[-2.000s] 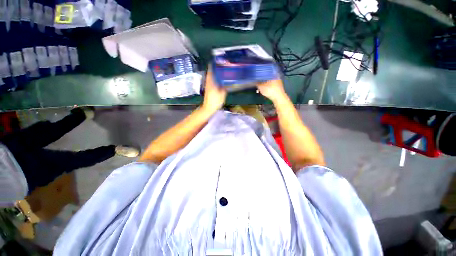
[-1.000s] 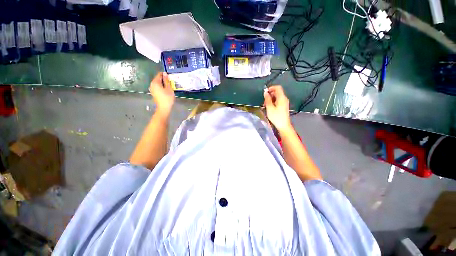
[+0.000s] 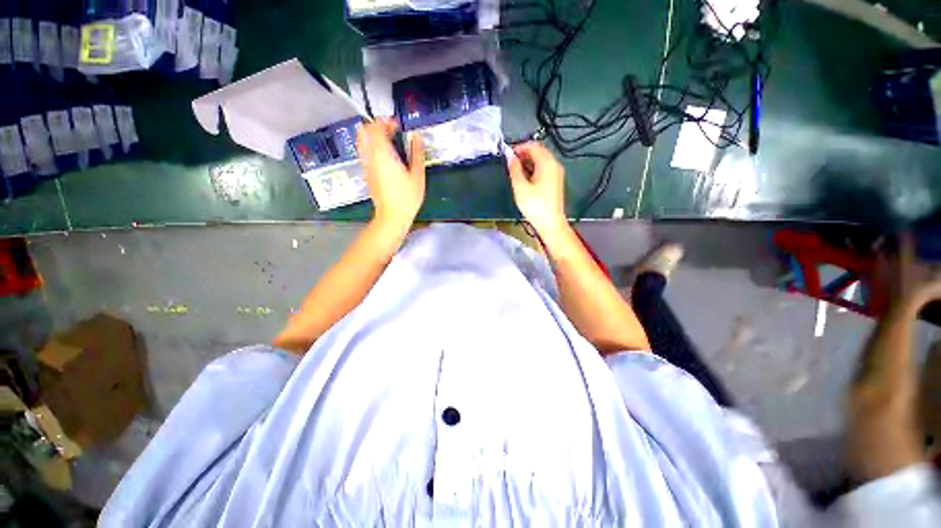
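A blue retail box (image 3: 446, 95) lies in front of me with its pale lid raised behind it and crumpled clear plastic at its near end. My left hand (image 3: 390, 170) rests at its left edge, fingers spread over the gap to a second open box (image 3: 326, 150). My right hand (image 3: 537, 180) pinches a small cable plug at the right near corner of the first box. A thin black cable runs by that hand. Whether the plug touches the unit is too small to tell.
Tangled black cables (image 3: 593, 129), a paper slip (image 3: 699, 138) and a blue pen (image 3: 756, 111) lie right. Blue boxes (image 3: 64, 139) stand in rows at left; more boxes (image 3: 413, 19) are at the back. Another person's arm (image 3: 889, 376) is at lower right, near a red stool.
The right-hand box now has its lid raised. My left hand has moved right to that box, and my right hand has brought the plug to its corner. Another person has appeared at right.
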